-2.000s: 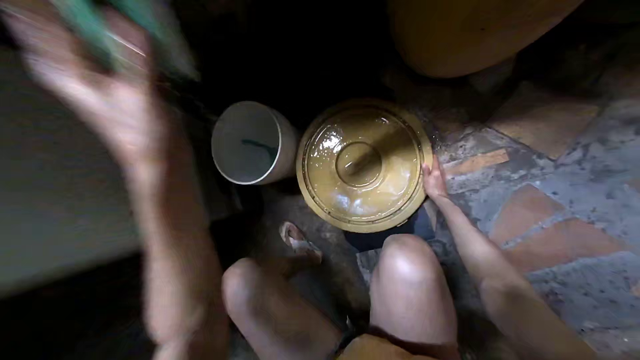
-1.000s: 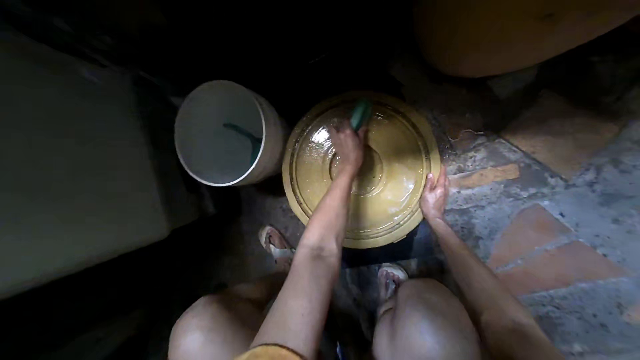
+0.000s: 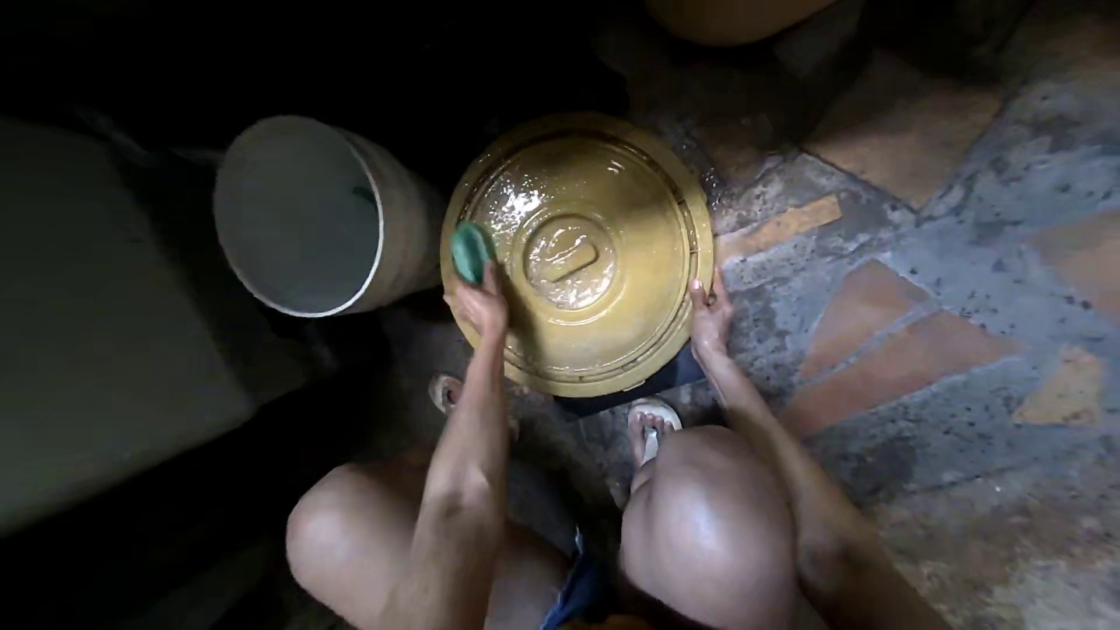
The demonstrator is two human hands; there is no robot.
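Observation:
A round yellow plastic lid (image 3: 612, 324), wet and shiny, lies in front of my knees with its raised centre grip facing up. My left hand (image 3: 479, 302) is at the lid's left rim, holding a green object (image 3: 471, 252), perhaps a scrubber or small scoop, against the lid. On the right edge of the lid rests my right hand (image 3: 711, 315), gripping the rim with the thumb on top. Something dark shows beneath the lid's near edge.
A pale bucket (image 3: 407, 219) with a dark item inside stands left of the lid. A light-coloured block or wall (image 3: 105, 332) fills the far left. An orange-brown rounded container (image 3: 735, 19) is at the top. The floor (image 3: 787, 315) is stone with broken tile pieces.
From raised at the upper left, my left hand came down onto the lid's middle, then moved to its left rim with the green object. My right hand stays at the right rim.

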